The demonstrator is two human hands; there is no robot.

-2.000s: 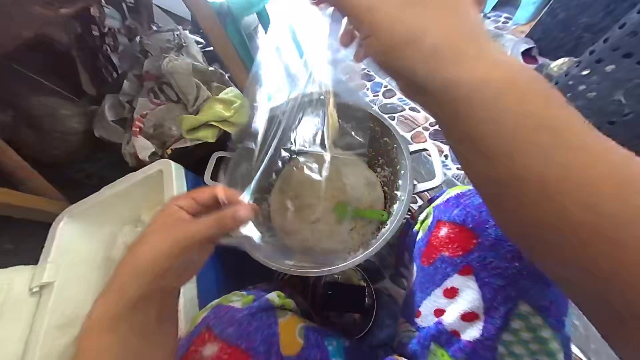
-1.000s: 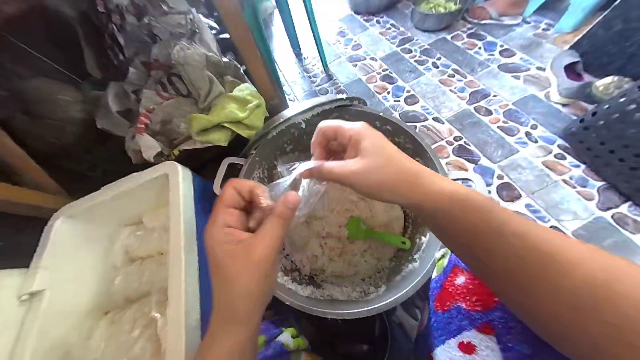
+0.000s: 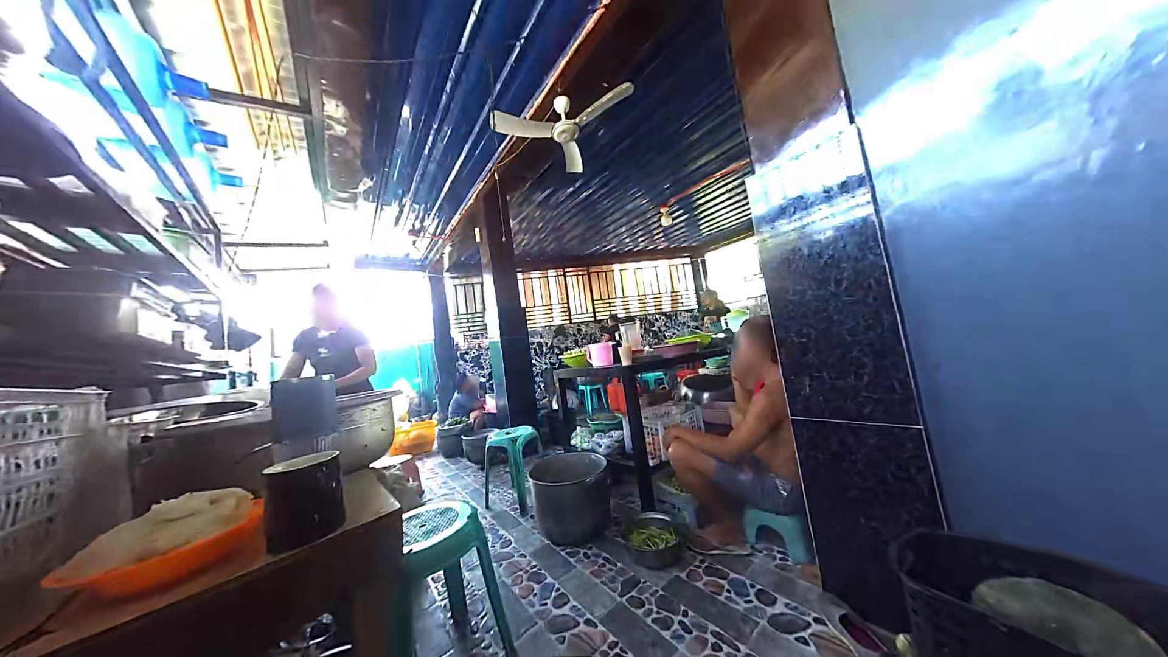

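Note:
Neither my left hand nor my right hand shows in the head view now, so what they hold or touch is hidden. The view looks out across a covered kitchen area. At the lower left, an orange basin (image 3: 164, 557) heaped with pale food rests on a wooden counter (image 3: 301, 570). Beside it stands a dark cylindrical pot (image 3: 304, 502). The large pot with the green-handled tool is out of view.
A green plastic stool (image 3: 443, 529) stands beside the counter. On the tiled floor are a big metal pot (image 3: 569, 497) and a bowl of green vegetables (image 3: 652, 540). One person (image 3: 753, 438) sits on a low stool; another (image 3: 333, 347) stands behind the counter. A black basket (image 3: 1031, 584) is lower right.
The view has swung up and away from the large pot. Both hands, seen earlier holding clear plastic over it, are out of frame.

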